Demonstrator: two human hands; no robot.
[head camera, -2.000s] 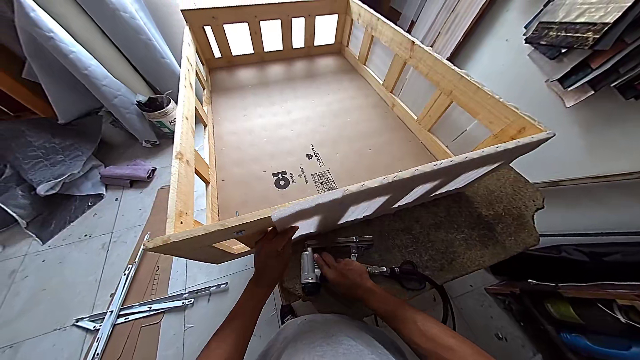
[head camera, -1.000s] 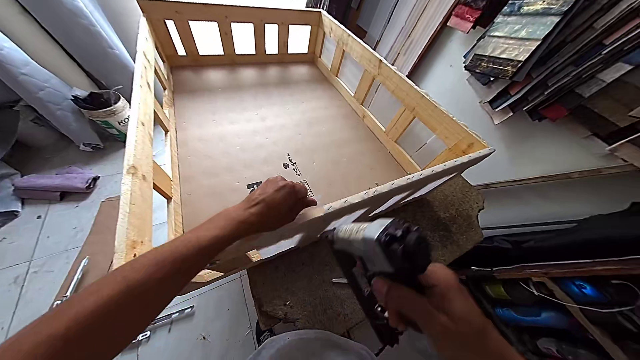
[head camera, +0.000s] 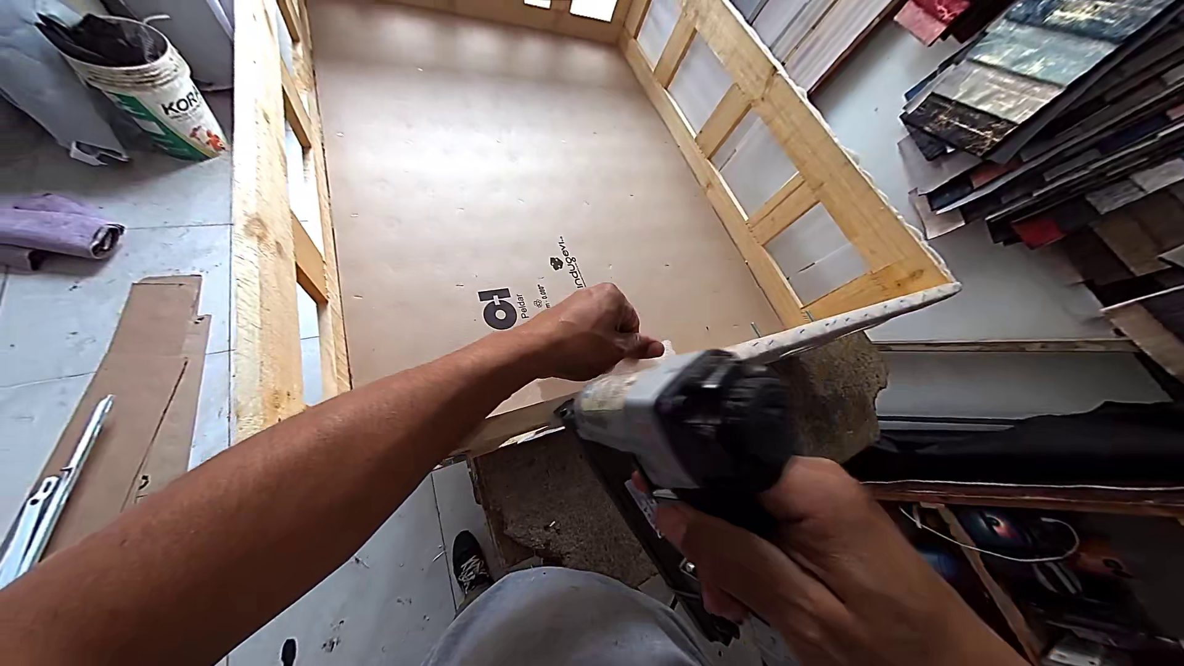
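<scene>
My right hand (head camera: 786, 555) grips a pneumatic staple gun (head camera: 684, 425), its nose at the near rail of a wooden frame (head camera: 264, 231). Just beyond the tool, my left hand (head camera: 601, 333) is closed at the near rail, pinching the edge of the white padding (head camera: 832, 324) that covers this rail. Staples show along the padding's edge to the right. Brown printed board (head camera: 490, 185) lines the inside of the frame. The tool hides part of the near rail.
Beneath the near side is a worn, speckled bench or board (head camera: 555, 518). On the left are a bucket (head camera: 153, 92), a purple cloth (head camera: 55, 227), cardboard (head camera: 139, 370) and metal rails (head camera: 60, 490). Fabric samples (head camera: 1036, 74) are piled at the right. A shoe (head camera: 471, 562) shows below.
Two seconds ago both hands were below the near rail, the right at the staple gun. The gun was then raised to the rail, and my left hand moved over to the rail's inner side.
</scene>
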